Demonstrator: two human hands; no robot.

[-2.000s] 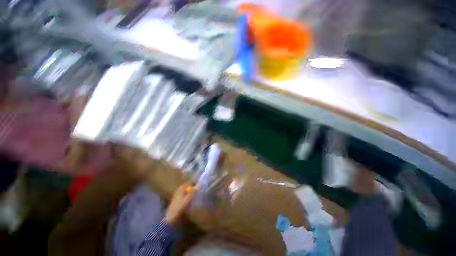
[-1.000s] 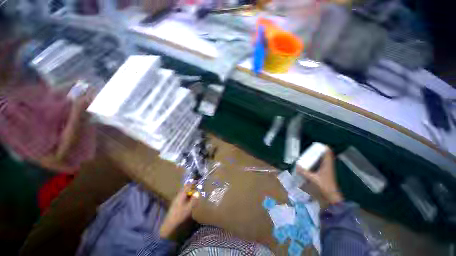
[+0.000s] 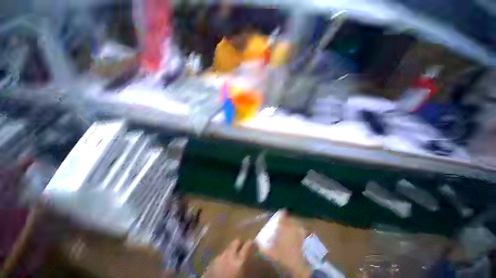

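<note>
The head view is blurred. My right hand [image 3: 290,243] holds a small white box [image 3: 270,230] over the cardboard-covered strip, at the bottom centre. My left hand [image 3: 233,260] is just left of it, partly cut off by the bottom edge; whether it holds anything cannot be told. Light-blue and white cards [image 3: 315,248] lie right of my right hand. A heap of dark and clear-sleeved pieces [image 3: 177,231] lies left of my hands, beside the stepped stack of white boxes [image 3: 84,155].
Several slim boxes [image 3: 326,187] lie on the dark green conveyor [image 3: 212,168]. Beyond it, an orange-yellow cup [image 3: 248,105] stands on the white shelf [image 3: 304,130]. Clear bags [image 3: 389,252] lie at the lower right. Part of a person [image 3: 13,222] shows at the left edge.
The view has tilted up and shifted, showing more background. My right hand has brought the white box from over the conveyor to the cardboard. My left hand is now close beside it.
</note>
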